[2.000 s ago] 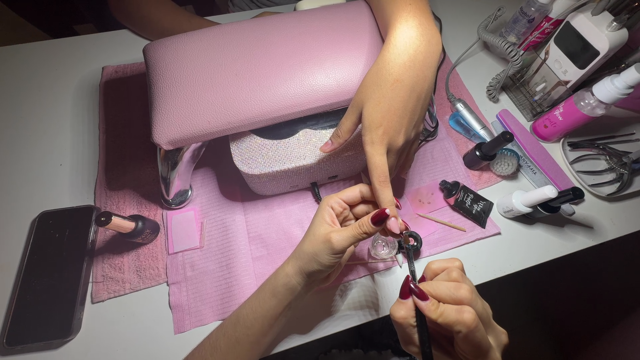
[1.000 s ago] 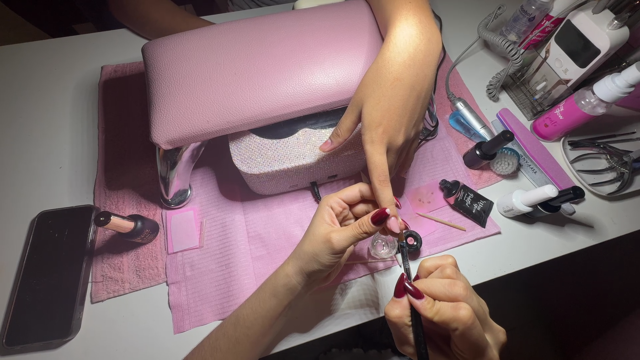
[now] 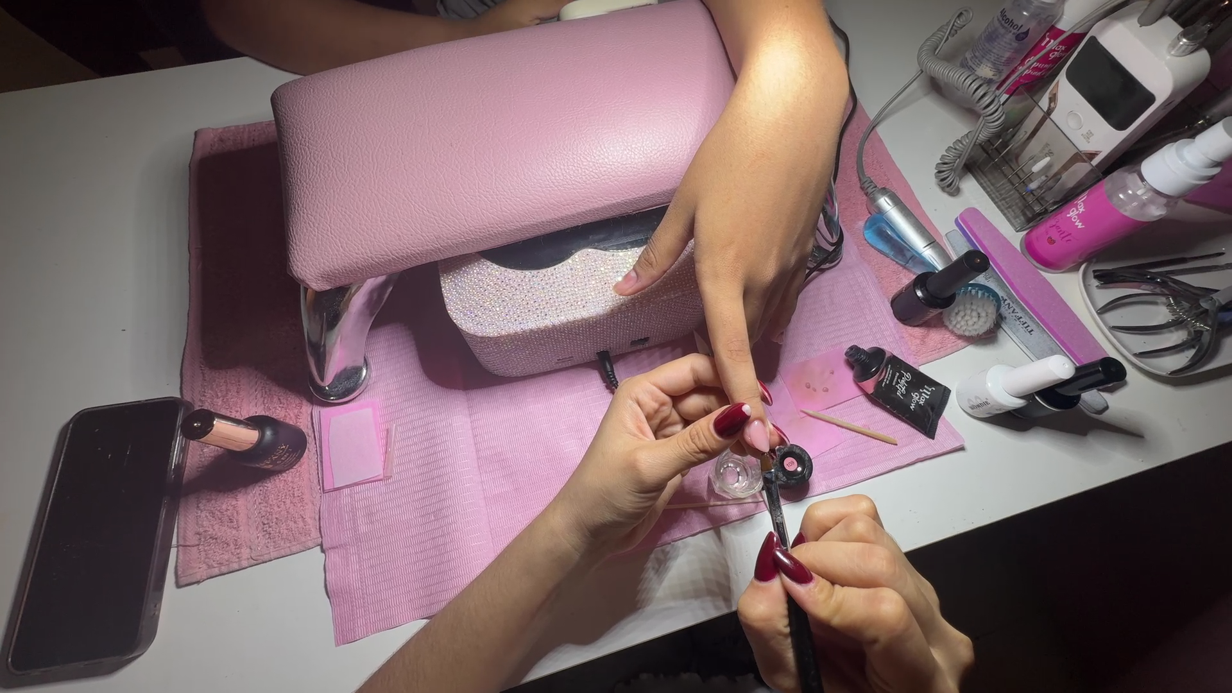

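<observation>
My left hand [image 3: 664,443] pinches the index finger [image 3: 736,371] of another person's hand, whose wrist lies across a pink padded armrest [image 3: 500,135]. In my right hand [image 3: 857,597] is a thin black-handled nail brush [image 3: 778,510], its tip close to that finger's pink nail [image 3: 757,436]. Just right of the tip stands a small black round cap or pot [image 3: 793,465] with a pink centre. A small clear glass dish [image 3: 735,475] is partly behind my left fingers. A wooden stick [image 3: 849,426] and a black polygel tube [image 3: 899,389] lie to the right.
A rhinestone-covered nail lamp [image 3: 577,318] is under the armrest, on pink towels. At left are a phone [image 3: 96,539] and a dark polish bottle [image 3: 248,440]. At right are more bottles [image 3: 1011,385], nail files [image 3: 1035,289], a drill handpiece [image 3: 905,226] and a tray of nippers [image 3: 1165,308].
My right hand and the brush have shifted only slightly, the brush tip now being nearer the nail. My left hand keeps its hold on the other person's finger.
</observation>
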